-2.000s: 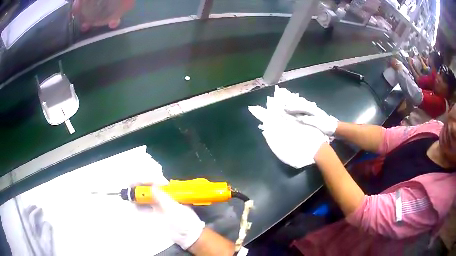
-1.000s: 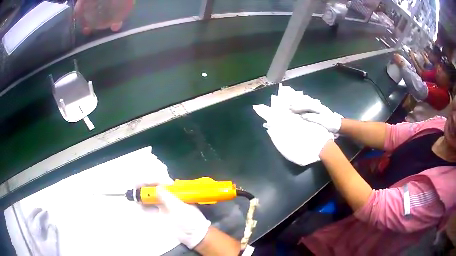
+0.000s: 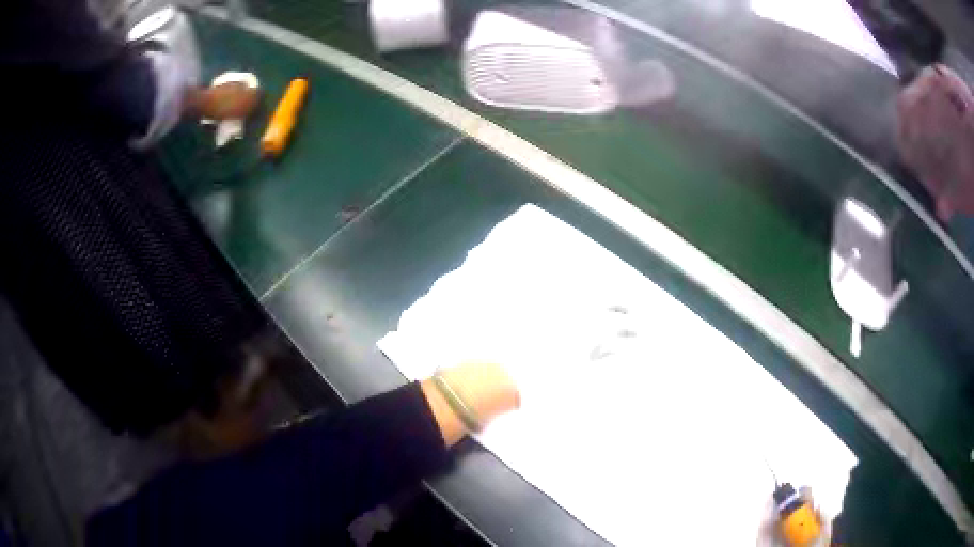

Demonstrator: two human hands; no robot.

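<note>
A bright white mat point(image 3: 684, 427) lies on the dark-green bench. My left hand point(image 3: 561, 365) is over it, past a bare wrist with a band and a dark sleeve. Its white glove merges with the overexposed mat, so its fingers, and anything in them, cannot be made out. A few small grey marks show near its far end. My right hand point(image 3: 771, 526) is cut off by the bottom edge at the lower right. It holds the yellow-orange electric screwdriver point(image 3: 799, 525), whose black nose and thin bit point up and away.
Beyond a pale rail point(image 3: 598, 192), a green belt carries a slotted white housing point(image 3: 545, 75), a white part point(image 3: 408, 24) and a pronged white cover point(image 3: 863, 267). At the left, a neighbour's hand point(image 3: 226, 102) is beside a second orange screwdriver point(image 3: 284, 118). Another person shows at the upper right.
The view has swung left, so the mat is central and the pink-sleeved neighbour is gone. The screwdriver now shows at the lower right. My left hand and the slotted housing have come into view.
</note>
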